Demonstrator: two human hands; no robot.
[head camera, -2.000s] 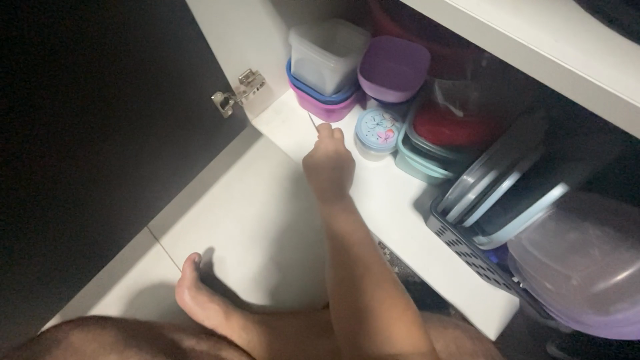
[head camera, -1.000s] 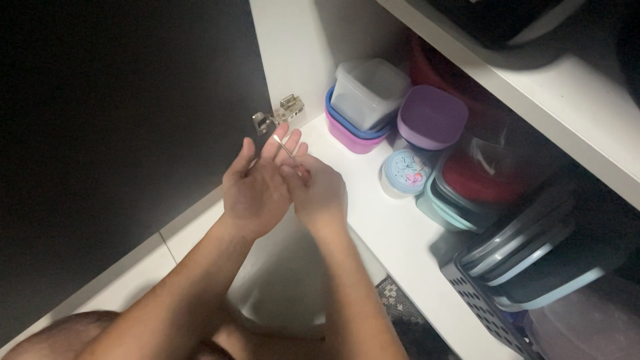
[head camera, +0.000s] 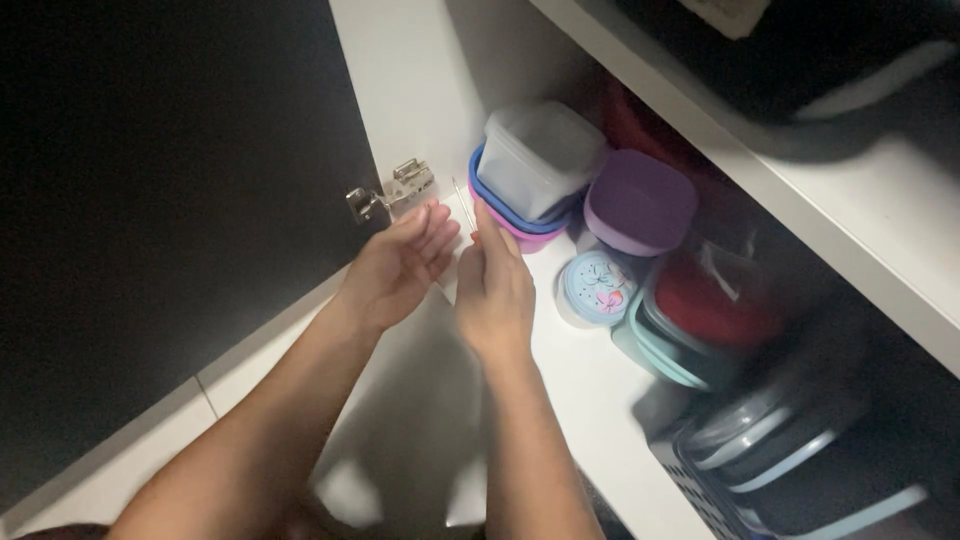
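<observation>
My right hand (head camera: 496, 289) grips a small tool, seemingly a screwdriver, whose thin metal shaft (head camera: 463, 204) points up toward the cabinet's side wall; its handle is mostly hidden by my fingers. To its left, my left hand (head camera: 405, 262) is palm up with the fingers apart, close to the metal cabinet hinge (head camera: 409, 184). The hinge joins the white side panel (head camera: 405, 67) to the dark door (head camera: 172, 165). Whether anything small lies in the left palm cannot be told.
On the white shelf stand a clear plastic container (head camera: 536, 161) nested in blue and pink ones, a purple container (head camera: 641, 202), a round light-blue lidded tub (head camera: 596, 289), and a teal container (head camera: 652, 349). A basket (head camera: 694, 487) holds lids. An upper shelf edge (head camera: 750, 180) overhangs them.
My left hand came into view beside the right one, and the two have since moved slightly apart. The right hand has turned, so the metal shaft shows clear of the left fingers.
</observation>
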